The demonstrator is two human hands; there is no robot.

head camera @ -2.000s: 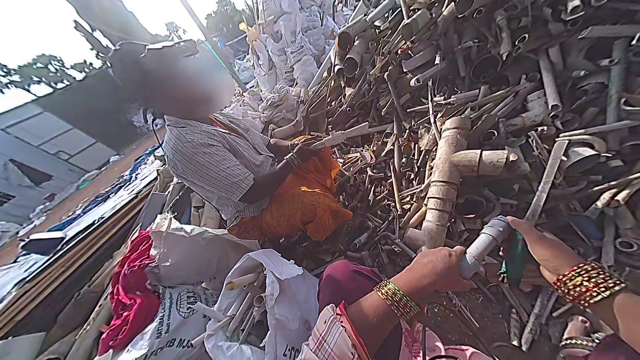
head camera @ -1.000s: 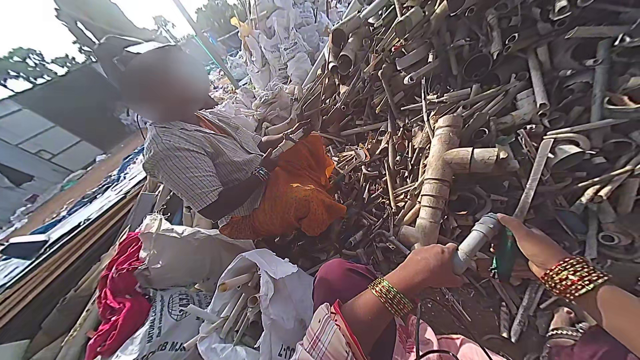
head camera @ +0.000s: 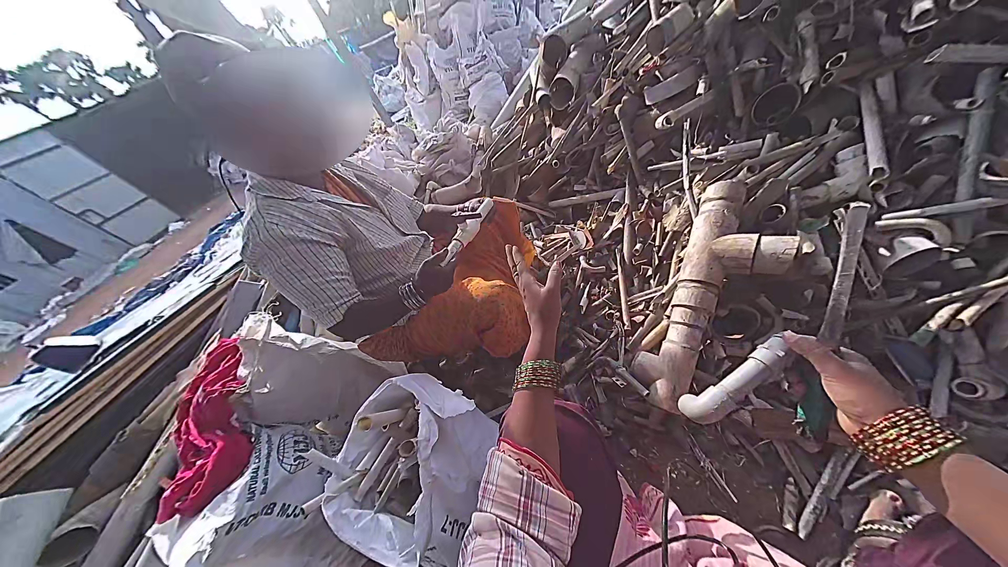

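My right hand point(head camera: 846, 382), at the lower right, grips the upper end of a light grey plastic pipe with an elbow point(head camera: 736, 382); the elbow end points down and left. My left hand point(head camera: 539, 295) is raised with its fingers spread and nothing in it, near the orange cloth point(head camera: 488, 315) on a co-worker's lap. Just behind the grey pipe lies a large tan pipe with a tee branch point(head camera: 701, 291). The co-worker point(head camera: 315, 244), seated at the left, holds a short white pipe piece point(head camera: 466, 232) in both hands.
A large heap of scrap pipes point(head camera: 756, 142) rises ahead and to the right. An open white sack point(head camera: 449, 465) with thin pipes stands below left, beside a red cloth point(head camera: 206, 433). Stacked boards point(head camera: 118, 386) run along the left. White sacks point(head camera: 472, 71) are piled behind.
My left hand has let go of the grey pipe and moved up and left, its fingers now spread. My right hand still holds the pipe. The co-worker's hands have come up with the white piece.
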